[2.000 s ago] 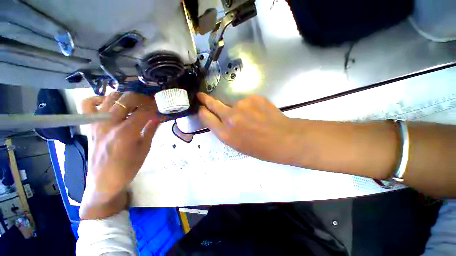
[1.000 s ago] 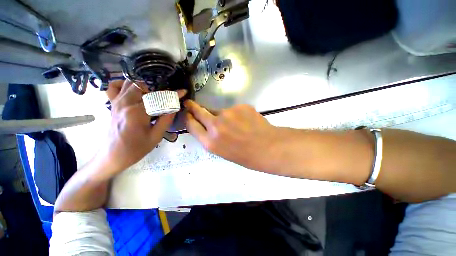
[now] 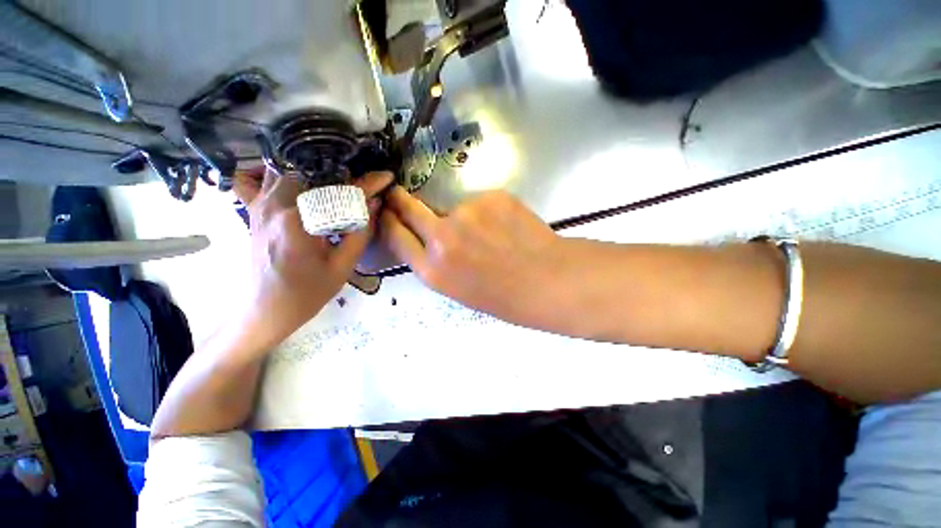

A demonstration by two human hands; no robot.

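Observation:
My left hand [image 3: 294, 258] is under the sewing machine head [image 3: 227, 62], behind the white ribbed knob [image 3: 333, 209], which hides part of its fingers. My right hand [image 3: 469, 248] lies beside it, its fingertips meeting the left fingers just below the presser foot area. A small dark piece of cloth [image 3: 384, 190] shows between the fingertips; most of it is hidden by the hands and knob. A pale, dark-edged loop [image 3: 364, 282] shows below the hands. The needle plate [image 3: 418, 165] is right of the fingertips.
A black block [image 3: 702, 41] lies on the silvery machine bed [image 3: 598, 155]. Dark pouches [image 3: 144, 351] lie at the left end of the white table [image 3: 495, 356]. Blue plastic [image 3: 310, 480] is below the table edge. A grey rod [image 3: 114, 251] crosses the left. The dark apron [image 3: 557, 474] is below.
The view has shifted a little. My left hand has turned and its fingers have drawn in towards the right fingertips behind the knob. Less dark cloth shows between the hands.

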